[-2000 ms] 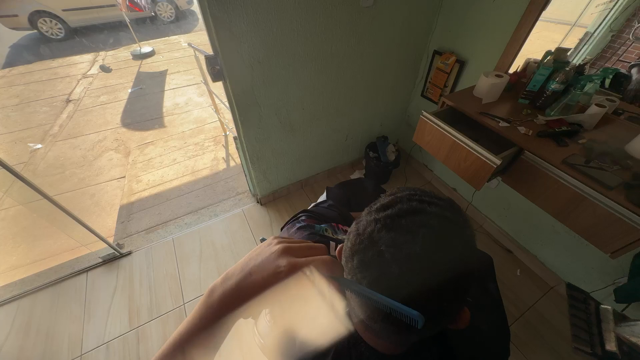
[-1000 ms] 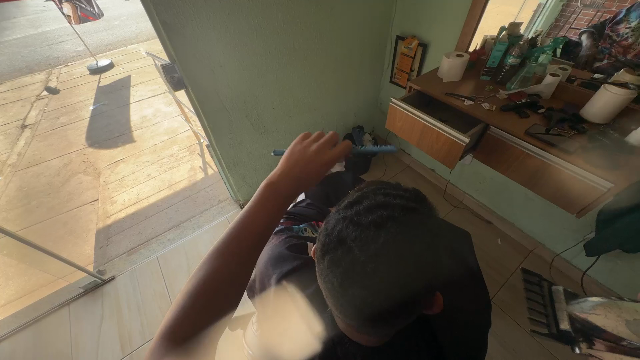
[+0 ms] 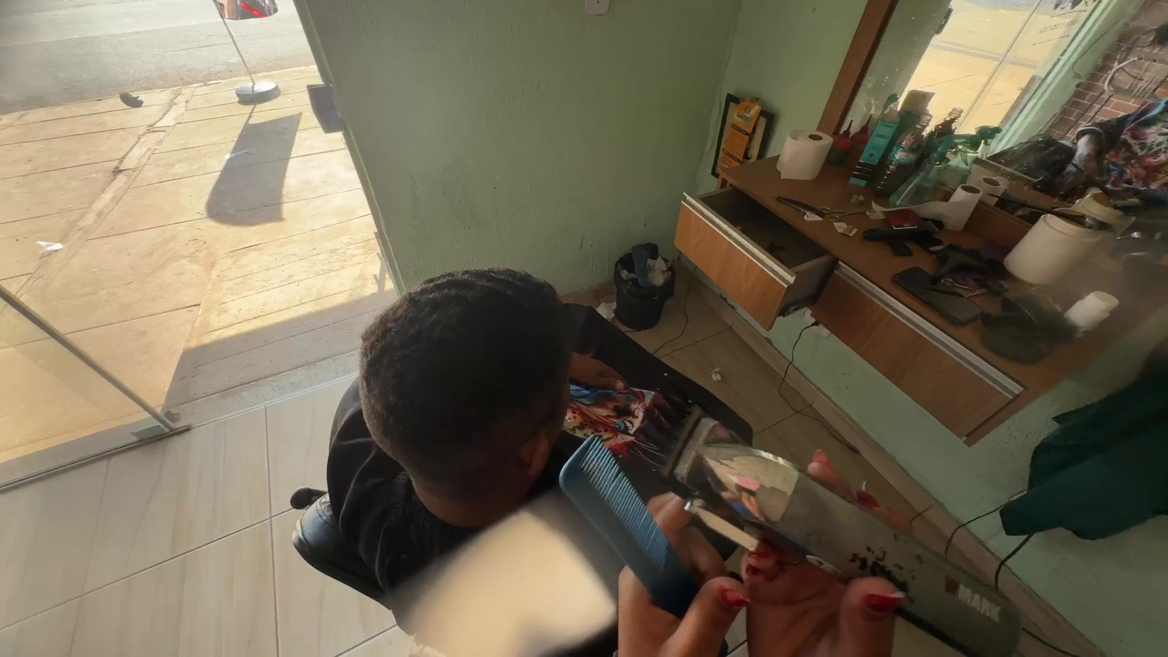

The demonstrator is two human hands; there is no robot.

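My left hand (image 3: 680, 593) grips the spine end of a blue comb (image 3: 620, 520), its teeth facing up and to the right. Just right of it, my right hand (image 3: 821, 593) is wrapped around a hair clipper (image 3: 803, 511) with a dark comb guard (image 3: 684, 447) on its head. The hands are close together. To their left is a seated person's head (image 3: 465, 392) with short dark hair, seen from above and behind. A dark cape (image 3: 365, 511) covers the person. Neither tool touches the hair.
A wooden counter (image 3: 858, 237) at right holds paper rolls, bottles and tools, beside a mirror. Its left drawer (image 3: 735, 260) stands open. A black bin (image 3: 643, 287) is by the green wall. Glass door lower left; pale blurred shape at bottom.
My left hand has brought the comb down from above the person's head to beside the clipper. My right hand and the whole clipper have come into sight. The view has shifted.
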